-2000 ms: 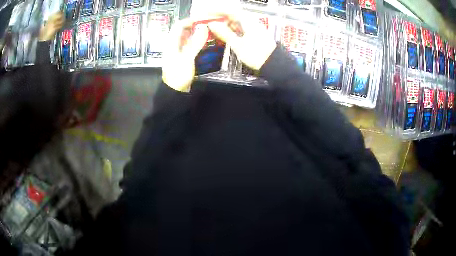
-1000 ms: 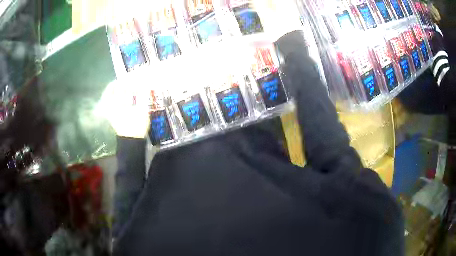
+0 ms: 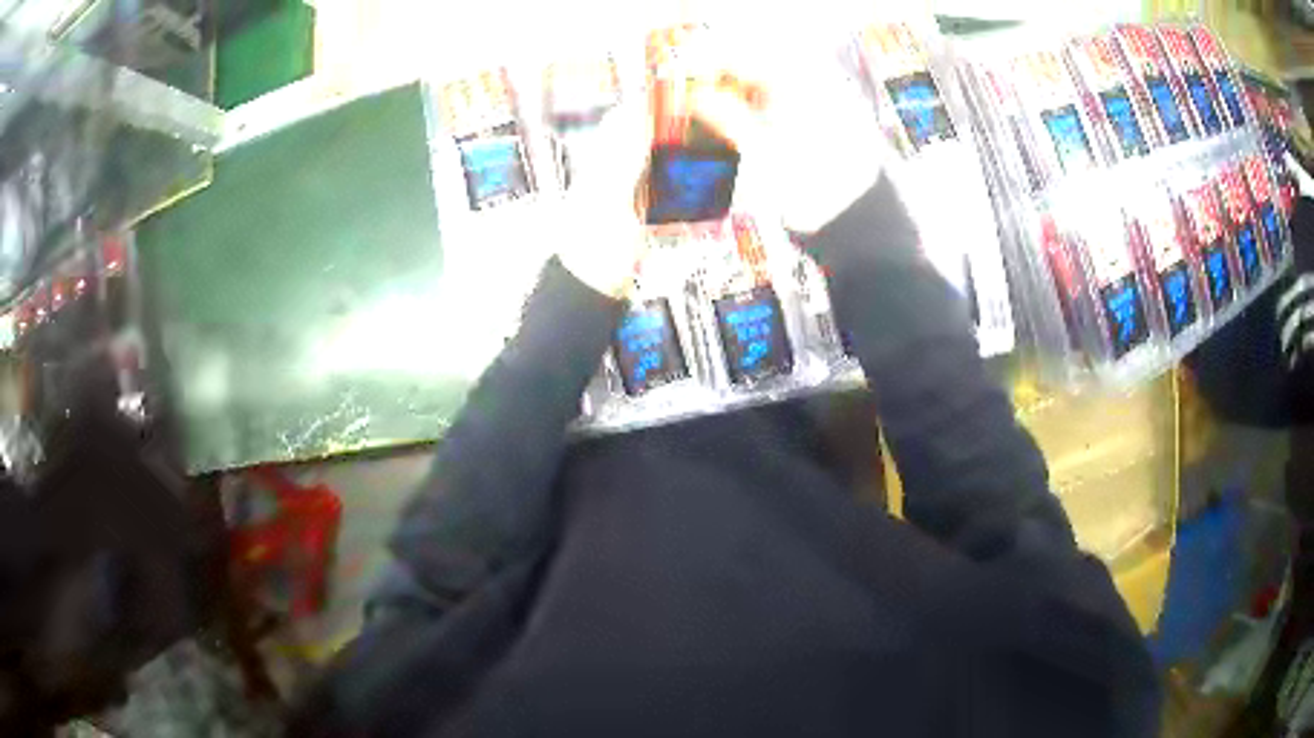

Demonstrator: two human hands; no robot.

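Observation:
A clear blister tray [image 3: 706, 407] with two rows of red-and-dark cards lies in front of me, partly washed out by glare. One card [image 3: 693, 179], red above and black with blue print below, is held up between my hands over the tray. My left hand [image 3: 602, 216] is at its left side. My right hand [image 3: 814, 137] is at its upper right side. Both hands are overexposed, so the fingers are hard to make out. My arms cover parts of the lower row.
Stacked filled trays [image 3: 1110, 188] stand to the right. The green bench top [image 3: 310, 274] shows on the left. Brown cardboard [image 3: 1102, 469] is below right, and a red object [image 3: 288, 534] is below left. A striped dark sleeve [image 3: 1297, 325] shows at the right edge.
My hands have moved from the tray's left end and far right part to its middle, where they now hold a card. The view has shifted, showing more green bench.

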